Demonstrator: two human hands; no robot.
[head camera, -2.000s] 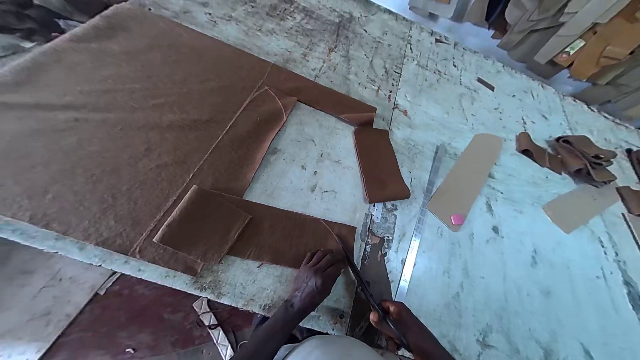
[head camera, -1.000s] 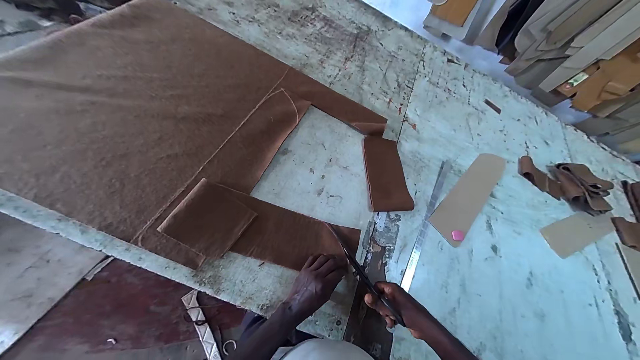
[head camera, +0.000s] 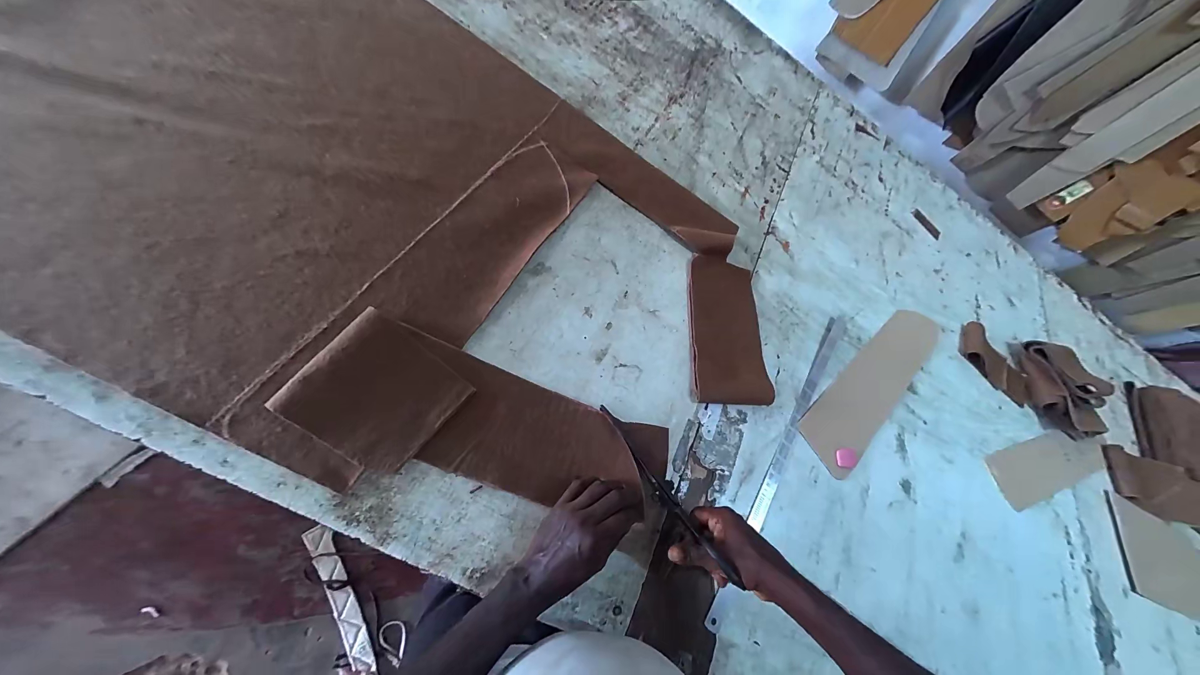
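Note:
Black-handled scissors (head camera: 667, 502) are gripped in my right hand (head camera: 727, 551), their blades lying along the curved end of a brown strip of leather-like material (head camera: 539, 427). Pressing on the lower edge of that strip is my left hand (head camera: 586, 530), just left of the blades. A folded brown piece (head camera: 375, 389) rests over the strip's left part. The large brown sheet (head camera: 234, 178) spreads across the upper left, with a pale line marked on it and a curve drawn near its corner. A smaller folded brown piece (head camera: 731, 328) lies above the scissors.
Right of my hands, a metal ruler (head camera: 797, 422) lies beside a beige template (head camera: 872, 394) with a pink chalk piece (head camera: 846, 457) on it. Rolled brown strips (head camera: 1059, 384) and other templates (head camera: 1045, 469) are farther right. Material pieces (head camera: 1106, 103) hang beyond the worn table's (head camera: 956, 525) far edge.
The scissors, held in my right hand throughout, now lie along the curve at the strip's end, and a corner piece shows parted from the strip beyond the blades. The left hand stays on the strip.

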